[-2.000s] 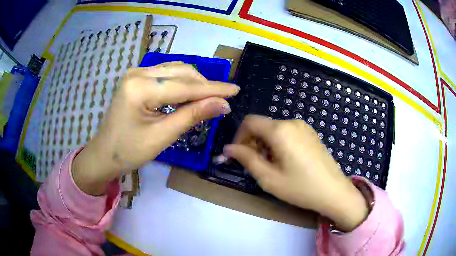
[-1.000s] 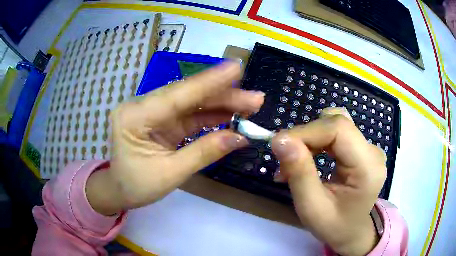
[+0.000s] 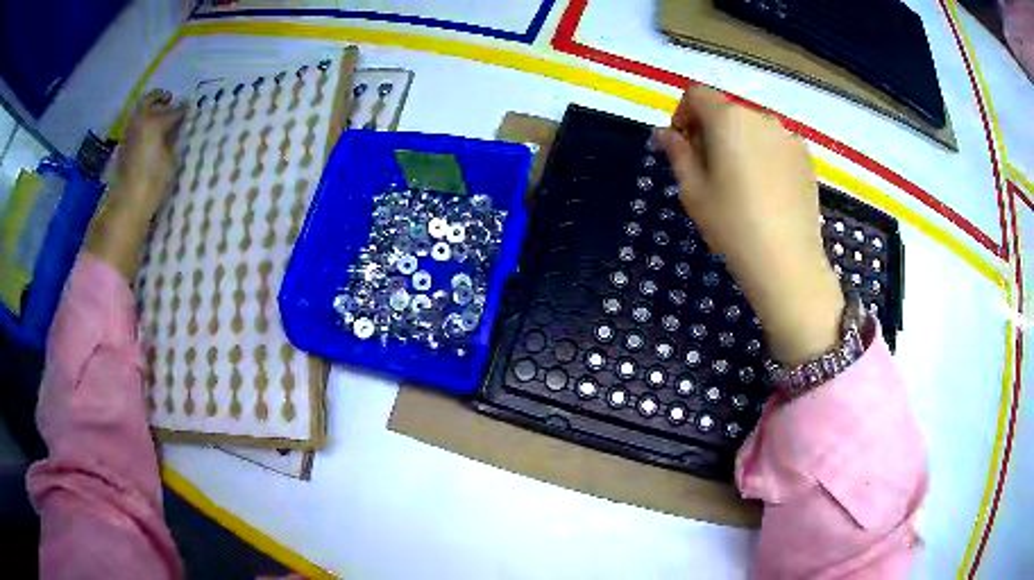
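Observation:
The black blister tray (image 3: 544, 289) has round pockets, many with silver tops; its left columns show bare pockets. My right hand (image 3: 726, 170) is over the tray's far edge, fingertips together at a far pocket; a small pale spot shows at them, too small to name. My left hand (image 3: 142, 159) is at the far left corner of the slotted holding board (image 3: 232, 255), partly blurred; what its fingertips hold, if anything, cannot be told. The blue parts bin (image 3: 301, 283), between board and tray, holds heaped metal collars (image 3: 422, 280).
Brown cardboard (image 3: 567, 476) lies under the black tray. A second black tray (image 3: 862, 45) on cardboard is at the far right. A blue side box (image 3: 57, 249) is at the left edge. Part of a person shows in the top right corner.
My hands have parted from the small white workpiece held between them. My left hand has moved to the board's far left corner, my right hand to the tray's far edge. The bin is uncovered.

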